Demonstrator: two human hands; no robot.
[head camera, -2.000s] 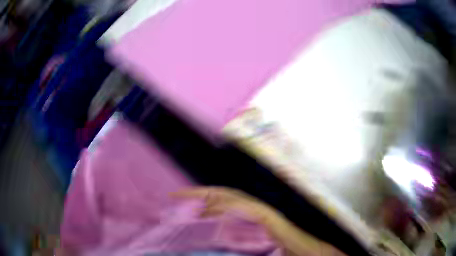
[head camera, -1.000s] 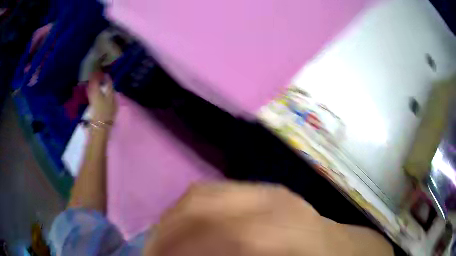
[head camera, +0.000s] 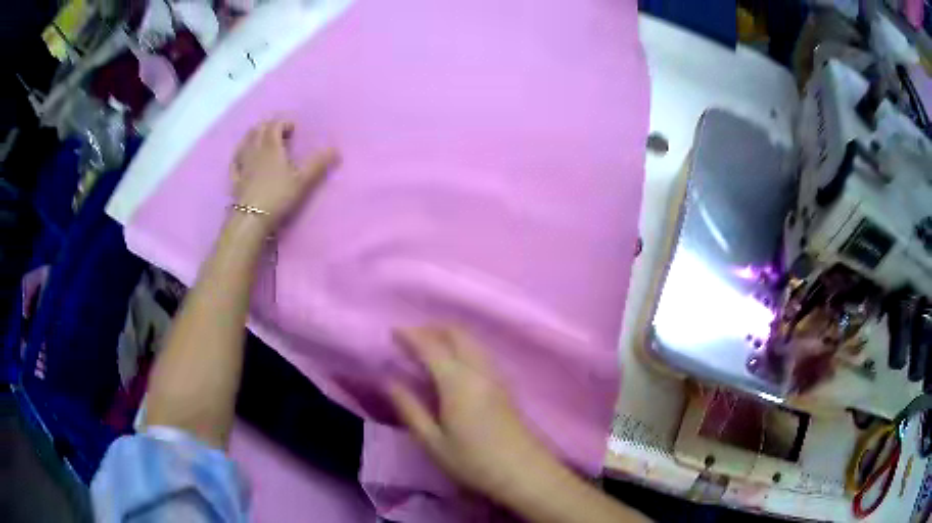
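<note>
A large pink fabric panel (head camera: 491,133) lies over the white table left of the machine, with folds near its front edge. My left hand (head camera: 271,174) rests flat on its left part, fingers spread. My right hand (head camera: 455,409) is on its bunched front part, slightly blurred; whether its fingers grip the cloth I cannot tell. More pink fabric (head camera: 296,480) lies lower, below the dark gap at the table edge.
The silver cloth plate (head camera: 731,225) and the overlock machine (head camera: 879,215) stand at the right, with a violet-white light glare. Red-and-yellow-handled scissors (head camera: 877,480) lie at the lower right. Blue cloth (head camera: 77,296) and mixed scraps are heaped at the left.
The view has swung toward the machine. My left hand has moved from low at the left onto the panel. My right hand has moved onto the panel's front, which is now folded.
</note>
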